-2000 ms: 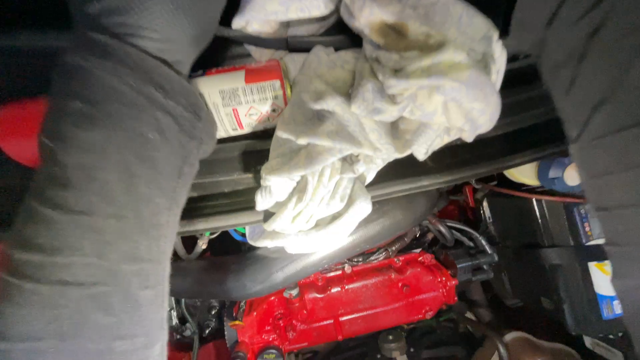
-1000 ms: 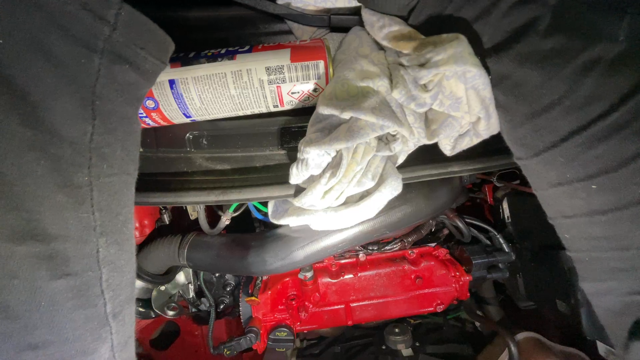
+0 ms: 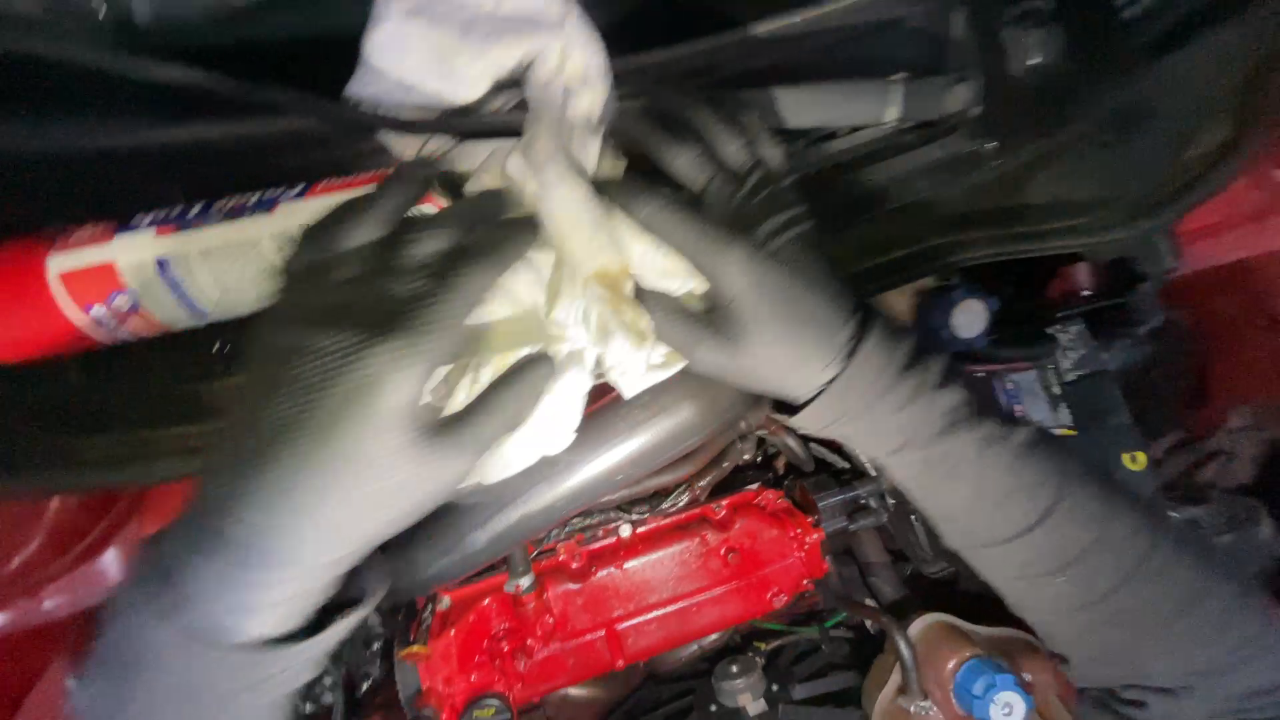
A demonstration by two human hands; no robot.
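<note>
My left hand [image 3: 400, 290], in a dark glove and blurred by motion, is on the left side of a stained white cloth [image 3: 590, 280]. From the right, my right hand [image 3: 740, 250], gloved too, is at the same cloth, its fingers partly hidden in blur. The cloth hangs crumpled between both hands above a thick black hose [image 3: 580, 470]. A red and white spray can [image 3: 190, 260] lies behind my left hand, partly covered by it. Below the hose is a red engine valve cover [image 3: 630, 590].
A coolant reservoir with a blue cap [image 3: 990, 690] sits at the lower right. A car battery [image 3: 1040, 400] and a dark blue cap [image 3: 965, 315] are farther right. The dark cowl edge [image 3: 1000, 230] runs behind the hands, with red bodywork [image 3: 1230, 230] at the far right.
Both gloved hands have come into view at the cloth, which is now spread and pulled into a different shape. The view has shifted, showing more at the right.
</note>
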